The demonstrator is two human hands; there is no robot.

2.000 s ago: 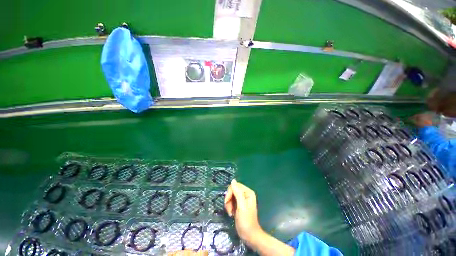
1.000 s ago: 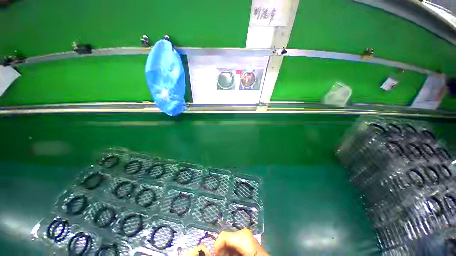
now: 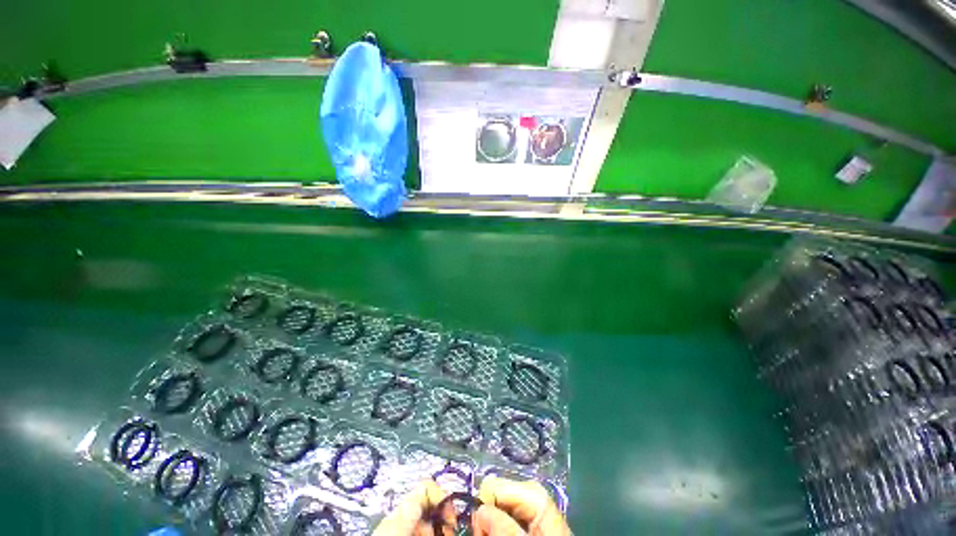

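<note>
A clear blister tray (image 3: 493, 393) lies on the dark green bench with black rings in its square pockets. My left hand (image 3: 411, 511) and my right hand (image 3: 521, 507) meet at the bottom edge, over the tray's near right part. Both are cut off by the frame. Their fingertips grip a black ring (image 3: 457, 509) between them; only its upper arc shows, the rest is hidden by the fingers or cut off. One pocket at the front left appears to hold two overlapping rings (image 3: 135, 444).
Stacked clear trays with black rings (image 3: 839, 387) stand at right. Behind, a green panel carries a metal rail, a blue crumpled cover (image 3: 365, 131), an instruction sheet (image 3: 451, 141) with two round photos and a small clear bag (image 3: 744, 185).
The view has shifted, so the tray sits slightly higher and to the right. My right hand has come from the tray's right edge to meet my left hand; the ring now shows between them.
</note>
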